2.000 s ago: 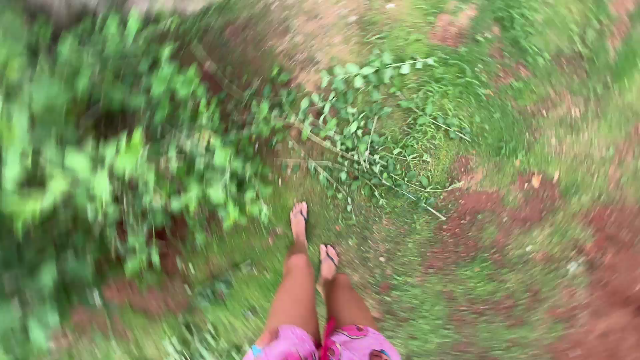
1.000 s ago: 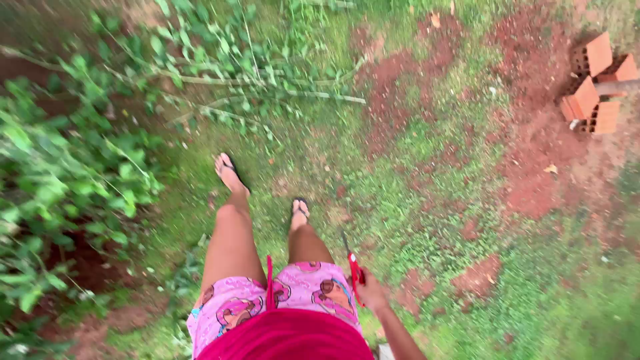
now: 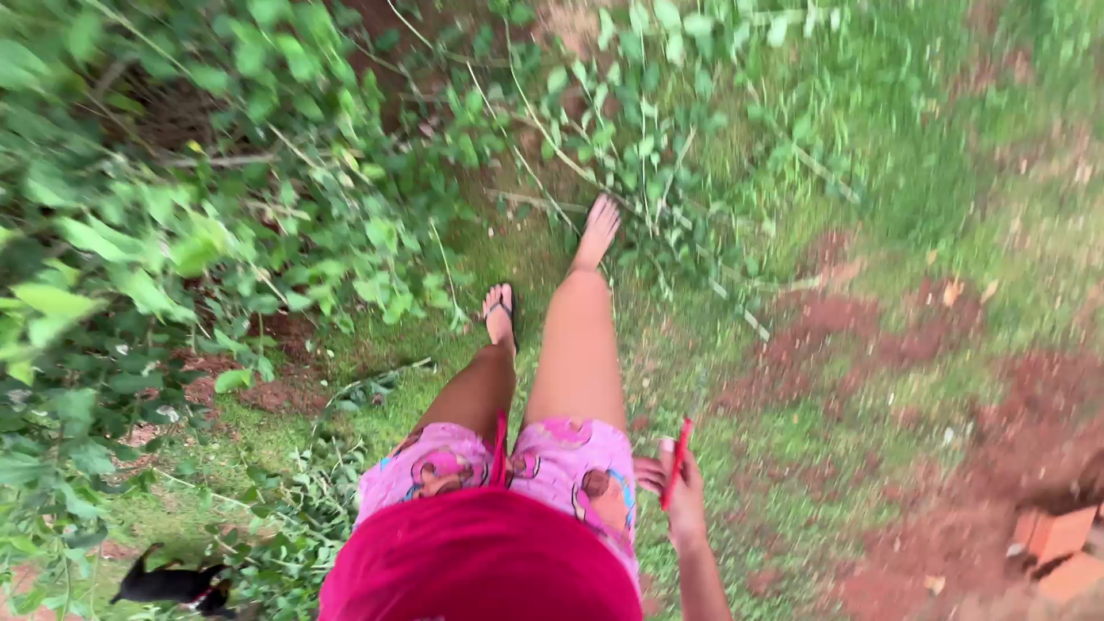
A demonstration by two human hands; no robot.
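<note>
My right hand [image 3: 680, 492] hangs low beside the right leg of my pink patterned shorts, closed around a red-handled tool [image 3: 677, 466]. The tool's thin end points forward and is blurred; it may be a pair of shears or scissors, but I cannot tell which. My left hand is out of the picture. Cut leafy branches [image 3: 638, 172] lie on the grass around my forward foot, and a dense green bush [image 3: 172, 241] stands to the left.
A small black dog [image 3: 172, 585] is at the lower left, close to more leafy cuttings [image 3: 310, 509]. Orange hollow bricks [image 3: 1056, 535] rest on red soil at the lower right. One cut stem [image 3: 740, 309] sticks out over the grass ahead.
One second ago the bricks were at the upper right; now they are at the lower right as the view has shifted. My right foot has stepped forward to the branches. The dog has come into view.
</note>
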